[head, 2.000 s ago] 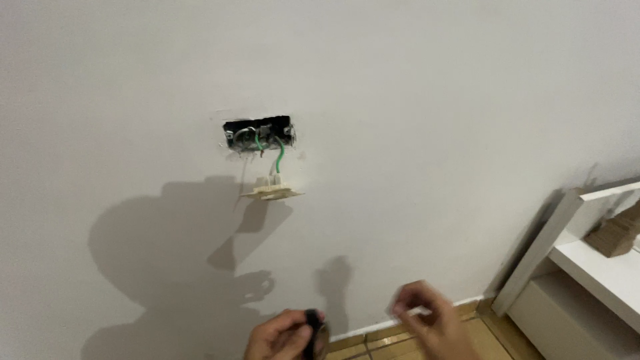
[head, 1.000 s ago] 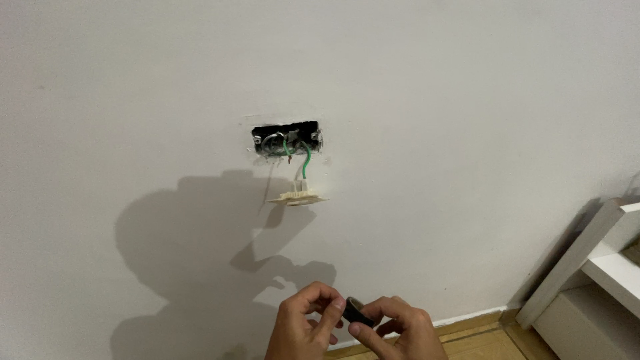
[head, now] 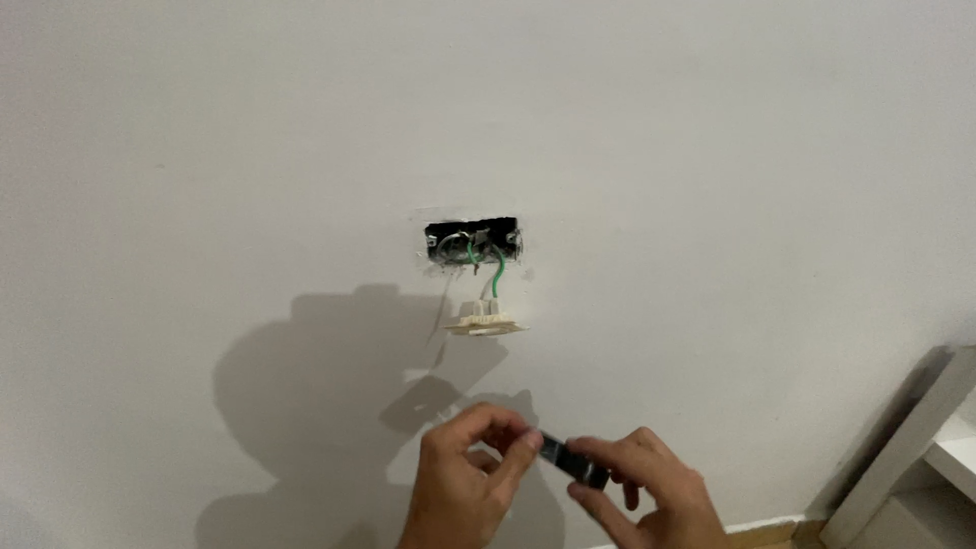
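Between both hands is a roll of black tape [head: 591, 471], probably electrical tape, with a short strip [head: 555, 451] pulled out from it. My left hand [head: 473, 473] pinches the strip's free end between thumb and forefinger. My right hand [head: 656, 484] grips the roll between thumb and fingers. Above the hands, a rectangular electrical box [head: 473, 241] is recessed in the wall, with wires inside. A green wire [head: 499, 274] runs down from it to a cream-coloured outlet or switch plate [head: 486, 326], which hangs face down below the opening.
The light wall [head: 686, 191] fills most of the view, with my shadow on its left part. A white shelf unit [head: 949, 457] stands at the lower right, beside a skirting of tan tile [head: 766, 534] at the foot of the wall.
Two seconds ago the hands were apart, the left one holding the dark roll. They came together at it, and a strip of tape now spans between them.
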